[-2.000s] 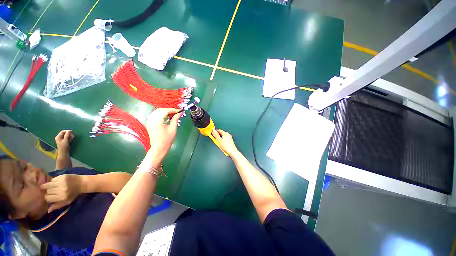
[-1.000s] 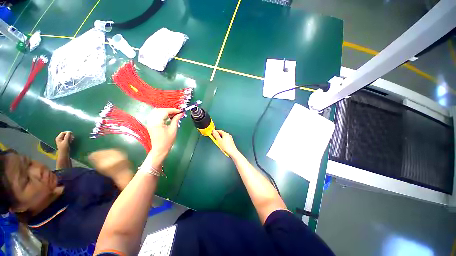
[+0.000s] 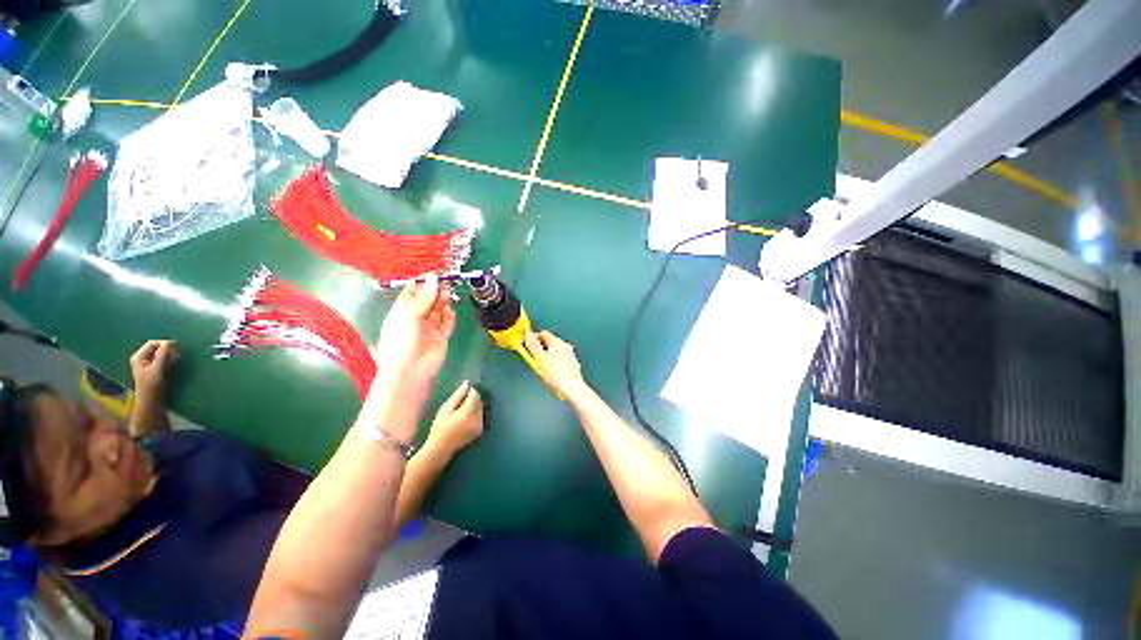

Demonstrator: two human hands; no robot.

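Note:
My right hand [image 3: 554, 364] grips the yellow heat gun [image 3: 509, 328], its black nozzle pointing up and left. My left hand [image 3: 419, 328] pinches a thin, small piece [image 3: 466, 274] with a pale end in front of the nozzle; it is too small to tell what it is. A red wire bundle [image 3: 363, 240] with pale tips lies just behind my left hand. A second red bundle [image 3: 304, 318] lies to the left, its near end partly hidden by my left wrist.
A clear plastic bag [image 3: 182, 171], a white packet [image 3: 397, 133] and a third red bundle [image 3: 60, 221] lie left. Paper sheets [image 3: 747, 354] [image 3: 687, 206], the gun's cord [image 3: 634, 328] and a white post [image 3: 951, 150] are right. A person [image 3: 150, 500] sits at the left edge.
My left hand has turned, fingers more upright, and the pinched piece has shifted slightly. The other person's hand has moved onto the bench beside my left forearm. The view has shifted slightly.

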